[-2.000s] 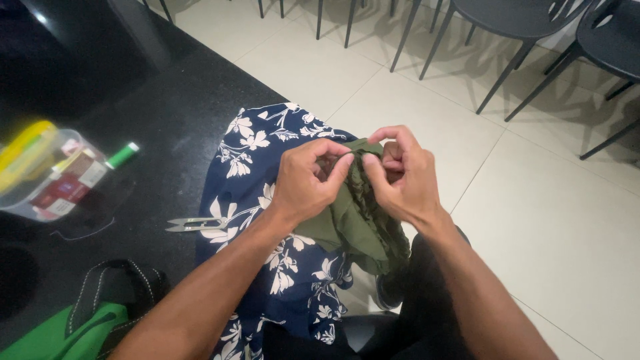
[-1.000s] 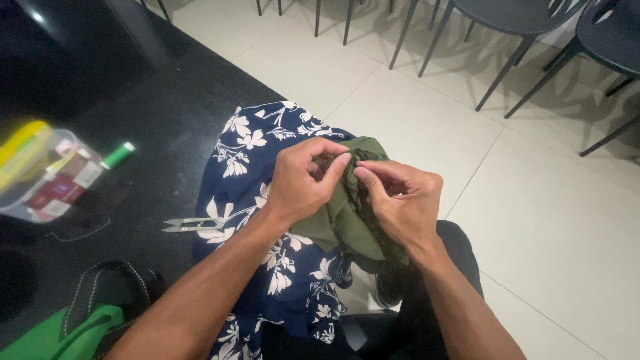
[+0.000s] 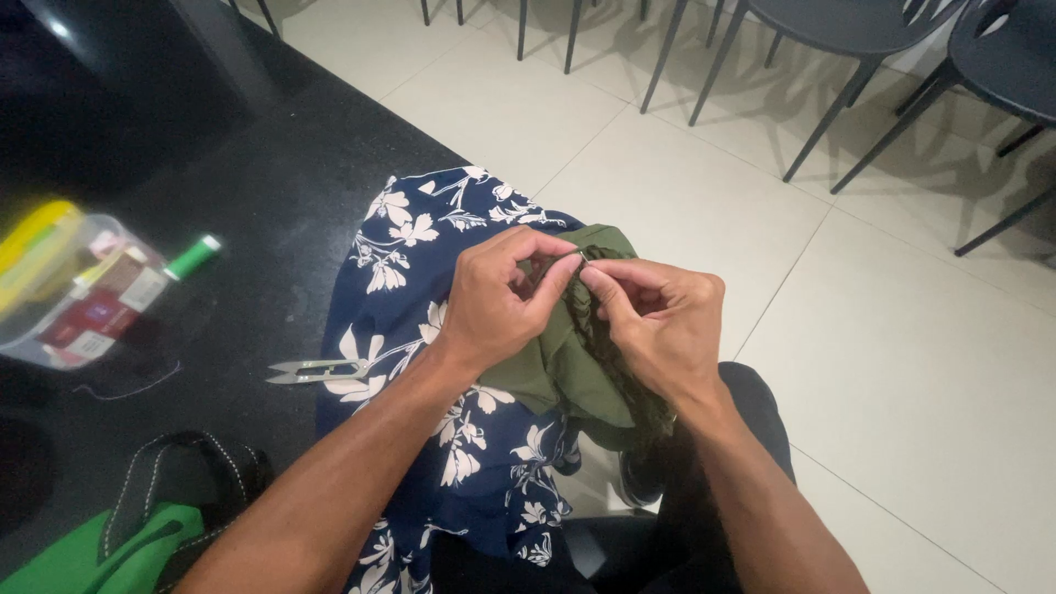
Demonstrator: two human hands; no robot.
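My left hand (image 3: 511, 289) pinches the gathered edge of an olive green cloth (image 3: 594, 371) between thumb and forefinger. Close beside it, my right hand (image 3: 660, 313) has its thumb and forefinger together at the same edge, on a small shiny thing that looks like a sewing needle (image 3: 584, 257). The green cloth hangs below both hands. Under it and my left forearm lies a navy cloth with white flowers (image 3: 412, 330), spread over the table's edge. Metal thread snips (image 3: 318, 371) rest at the left border of the navy cloth, partly on the black table.
On the black table (image 3: 272, 247) at left are a clear plastic box (image 3: 107, 305) with a yellow lid and packets, a green marker-like tube (image 3: 194, 257), a loose thread (image 3: 128, 394) and a green bag (image 3: 124, 544) with black handles. Black chairs (image 3: 858, 25) stand on the tiled floor at the top right.
The right hand's fingers have come close to the left fingertips at the cloth's edge, after being slightly apart from them one second ago. The left hand still pinches the cloth.
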